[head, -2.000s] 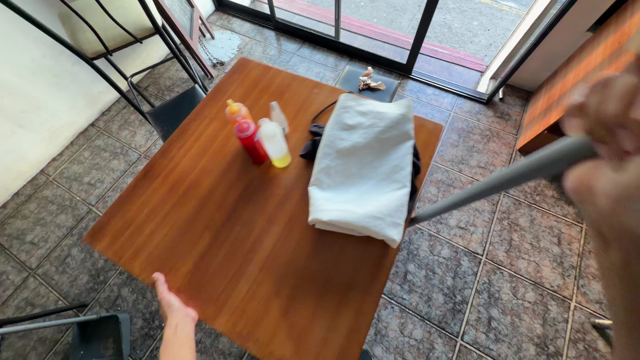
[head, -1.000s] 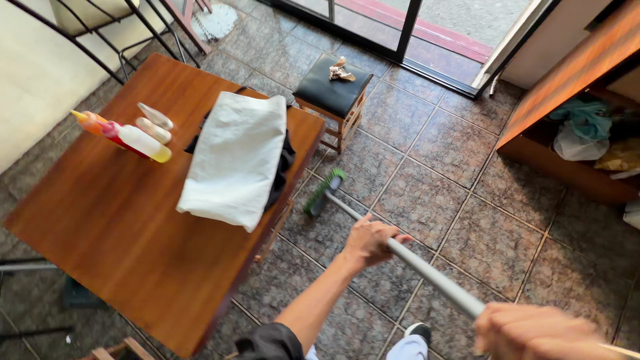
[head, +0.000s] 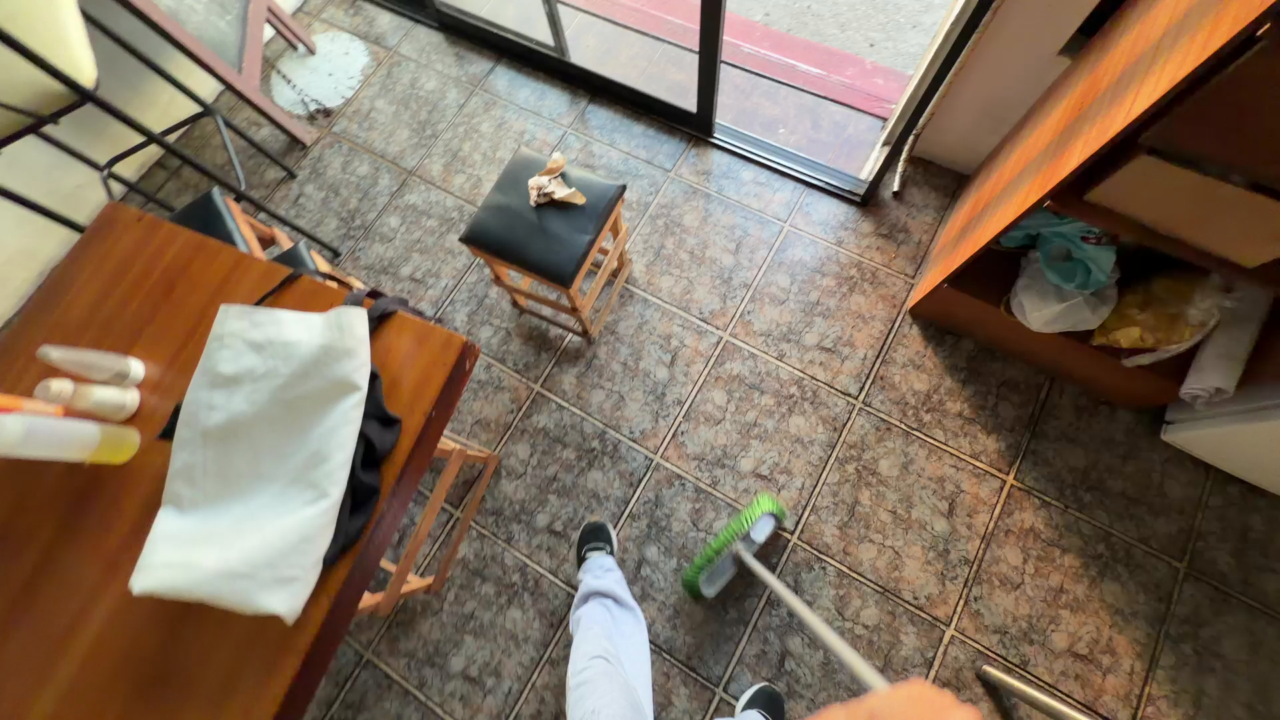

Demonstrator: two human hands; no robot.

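A broom with green bristles [head: 735, 548] rests on the dark tiled floor, just right of my shoe. Its pale handle slopes down to the bottom edge, where one hand [head: 895, 702] closes around it; this looks like my right hand, mostly cut off by the frame. My left hand is outside the view. To the left, a folded white cloth bag [head: 265, 450] lies over a black cloth [head: 368, 465] on the wooden table [head: 230, 260]. Several squeeze bottles [head: 70, 438] are beside the bag.
A stool with a black seat [head: 540, 215] holds crumpled paper [head: 552, 185]. Another wooden stool [head: 440, 530] is partly under the table. A wooden cabinet [head: 1040, 345] with plastic bags stands right, a sliding glass door [head: 708, 70] ahead. A metal tube [head: 1030, 692] is at bottom right.
My left hand, on the broom handle one second ago, has left the view. The broom head has moved away from the table and stool toward my feet. The view has shifted right.
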